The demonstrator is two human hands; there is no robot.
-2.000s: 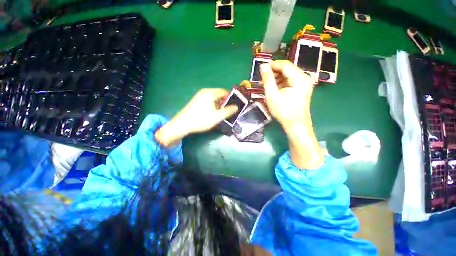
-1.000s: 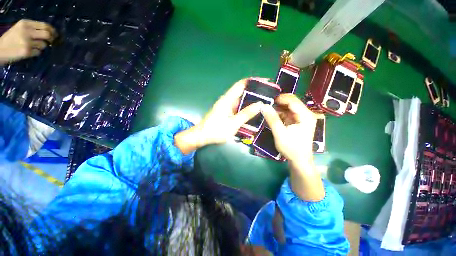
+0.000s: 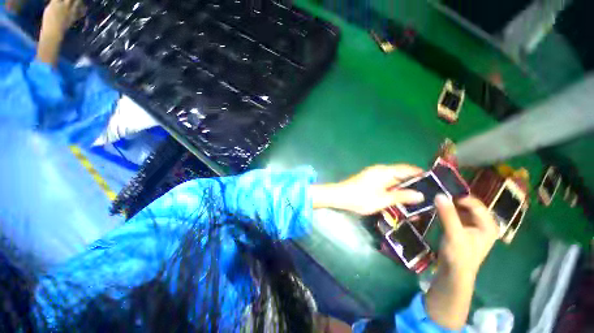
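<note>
My left hand (image 3: 374, 190) holds a display module (image 3: 422, 194) with a dark screen and pale border, its thumb on the near edge. My right hand (image 3: 464, 235) is at the module's right end, thumb and finger close to it; blur hides whether they grip it. Another display module (image 3: 408, 243) lies on the green bench just below the held one. A module (image 3: 451, 178) shows partly behind the held one. Stacked modules (image 3: 509, 207) with red sides and orange tabs stand right of my right hand.
Black blister trays (image 3: 215, 65) fill the upper left. A slanting grey post (image 3: 534, 123) is at right. A single module (image 3: 451, 101) lies farther back. A white round item (image 3: 493, 320) and white liner (image 3: 552, 276) are lower right. Another person's hand (image 3: 60, 16) is top left.
The view has turned, so the bench appears tilted and shifted right. The held module was more upright a second ago and now lies slantwise between my hands.
</note>
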